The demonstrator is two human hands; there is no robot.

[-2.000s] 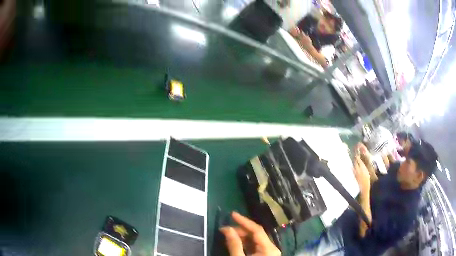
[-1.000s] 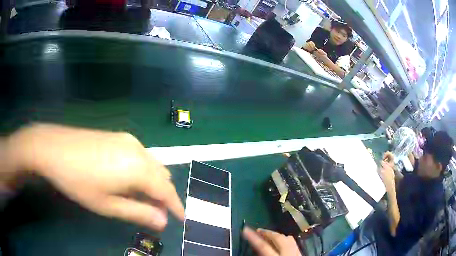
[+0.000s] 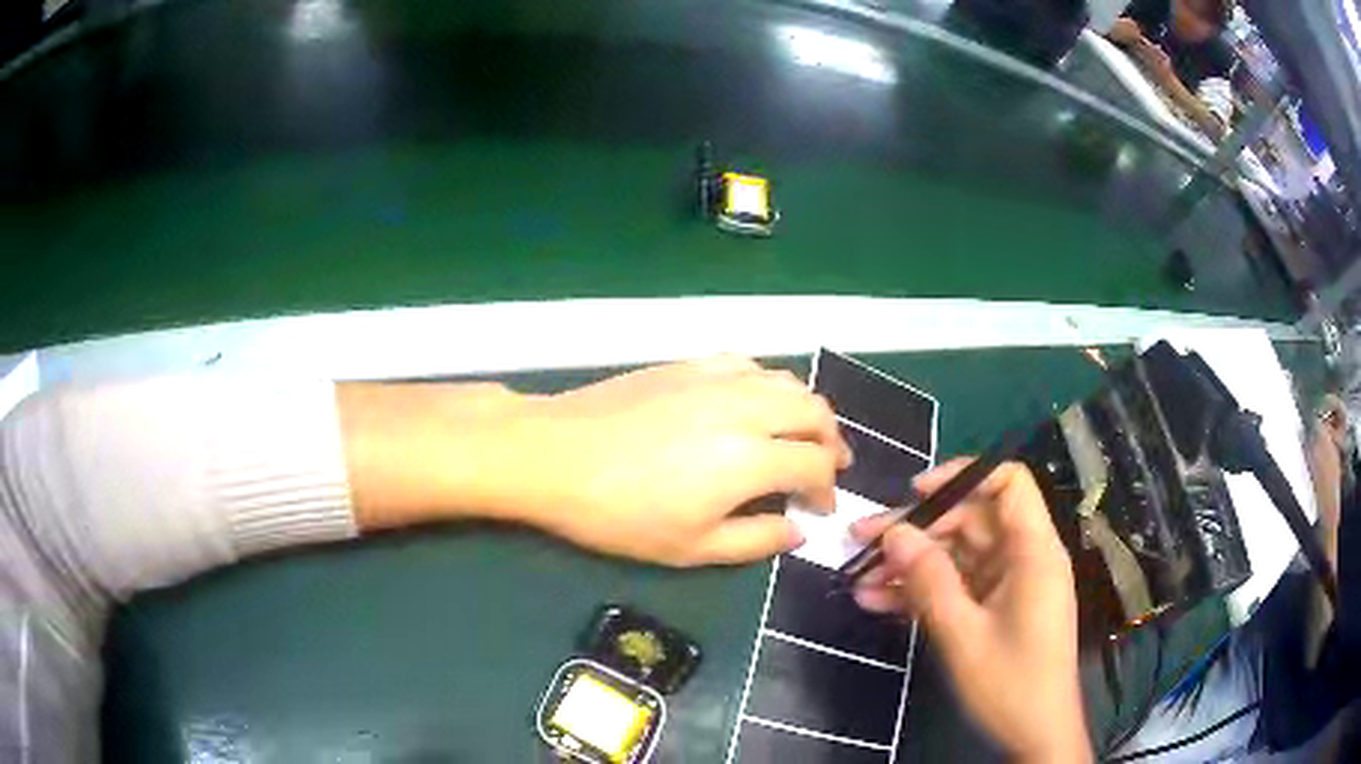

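The adhesive sheet [image 3: 836,679] lies on the green bench, with black rectangles divided by white lines and a bare white area. My left hand [image 3: 672,463] rests palm down with its fingertips on the sheet's left edge; I see nothing in it. My right hand [image 3: 985,582] holds dark tweezers [image 3: 940,500], their tips at the upper edge of a black rectangle just below the white area. An opened watch unit [image 3: 600,716], yellow inside with a pale rim, lies below my left hand. Its black cover [image 3: 642,648] lies beside it.
A taped black box [image 3: 1142,508] with a dark arm and cables stands right of my right hand. White paper [image 3: 1276,403] lies beyond it. A white rail [image 3: 493,336] separates the bench from the green conveyor, which carries another opened unit [image 3: 743,202]. People's parts show at the right.
My left hand has come in from the left and onto the sheet. My right hand has moved up to the sheet with the tweezers. The view has shifted, so the bench items appear further right.
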